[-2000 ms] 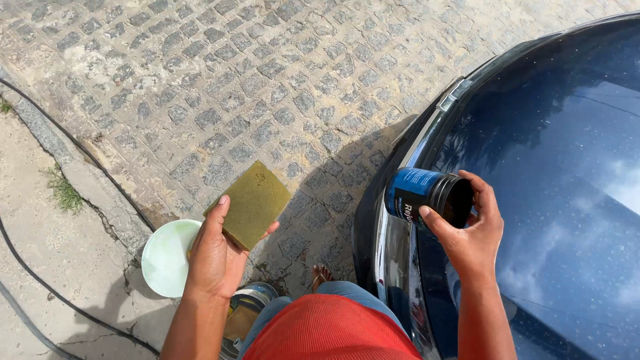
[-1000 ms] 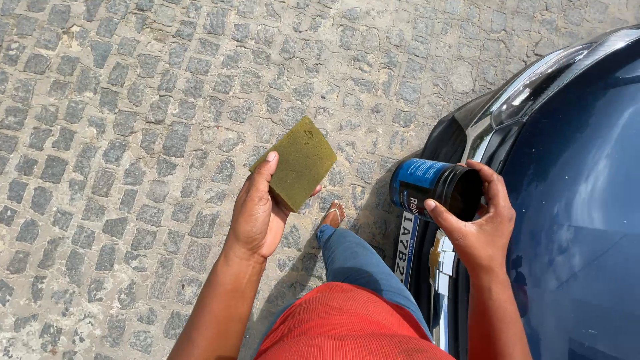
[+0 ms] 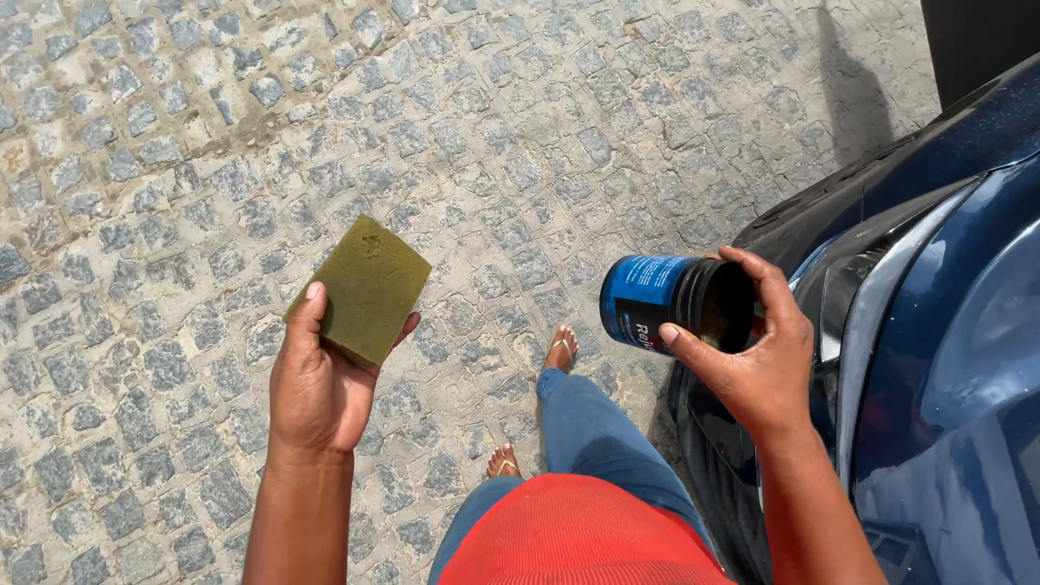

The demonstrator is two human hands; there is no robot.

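Observation:
An olive-green foam sponge block (image 3: 370, 288) is gripped in my left hand (image 3: 321, 390), thumb on its upper face and fingers beneath. A small patch of pits marks the sponge near its top corner. My right hand (image 3: 751, 349) grips a black plastic jar (image 3: 646, 301) with a blue and black label by its rim. The jar lies tilted on its side in the air, its uncovered mouth toward my right palm. Its inside is dark, and what it holds cannot be made out clearly. Both things are apart, above the paving.
A dark blue car (image 3: 959, 341) stands close along my right side, its headlight (image 3: 853, 301) near my right wrist. Grey stone paving (image 3: 203, 325) lies beneath my sandalled feet (image 3: 561, 349). A dark shape (image 3: 983, 49) stands at the top right.
The view has swung along the car; the white bucket and hoses seen at first are out of frame. My feet have stepped to new places. Both hands keep their holds.

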